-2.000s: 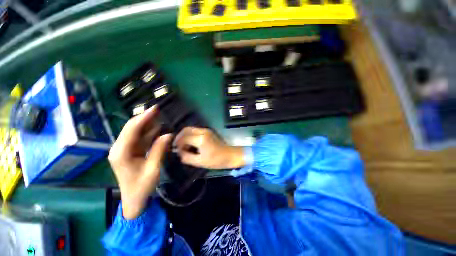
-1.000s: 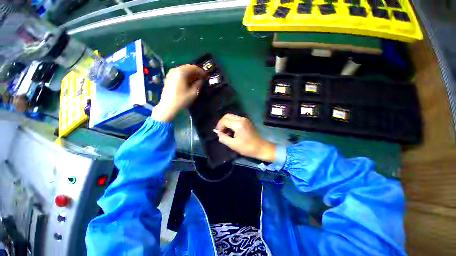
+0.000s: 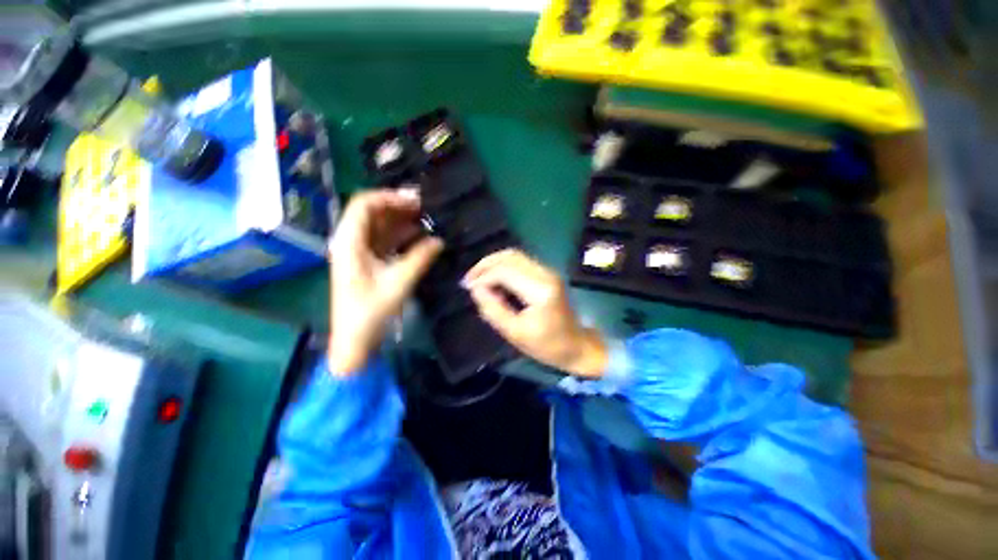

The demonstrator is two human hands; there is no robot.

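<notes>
A black pocket tray lies slanted in front of me, with two bright-centred modules in its far pockets. My left hand is over its left side, thumb and fingers around a small dark module with a bright glint, mostly hidden and blurred. My right hand is over the tray's near right edge, thumb and finger pinched on a tiny pale piece, too blurred to name. A second black pocket tray on the right holds several modules in its left pockets.
A blue-and-white box with a clear canister stands left, a yellow tray behind it. A grey machine with buttons is at near left. A yellow parts tray sits raised at far right. A thin tube loops near my front.
My left hand has drawn back from the far end of the tray, towards my right hand. Two modules now show there. The right tray shows one more module than two seconds ago. The view has shifted.
</notes>
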